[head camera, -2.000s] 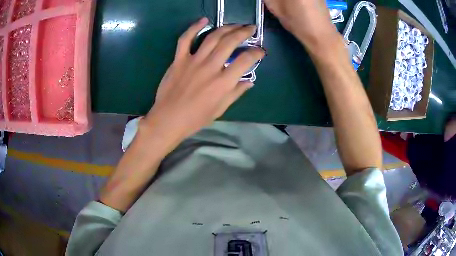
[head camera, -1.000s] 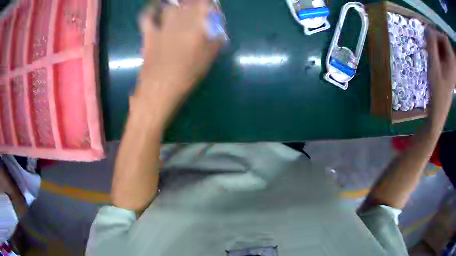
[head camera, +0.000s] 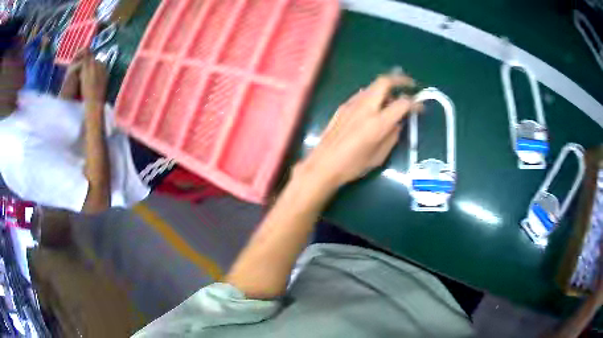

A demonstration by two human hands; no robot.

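Note:
A loop frame with a blue strip [head camera: 433,184] lies on the dark green bench [head camera: 370,224], its rounded end away from me. My left hand [head camera: 370,125] is at the left side of its rounded end, fingertips bent together and blurred. Whether the fingers touch the loop or hold a small part cannot be told. My right hand is not visible; only part of my right forearm [head camera: 588,317] shows at the lower right edge, below the cardboard box [head camera: 570,264] of white fittings [head camera: 590,254].
Two more loop frames lie to the right, one farther back [head camera: 531,142] and one near the box [head camera: 543,214]. The pink compartment tray [head camera: 261,191] is at the left. A person in white [head camera: 53,152] is beyond it. A pale strip [head camera: 456,33] runs along the far side.
The view has swung left, bringing more of the tray and a person into sight. The loop frame my left hand covered now lies exposed on the bench. My right hand has left the picture.

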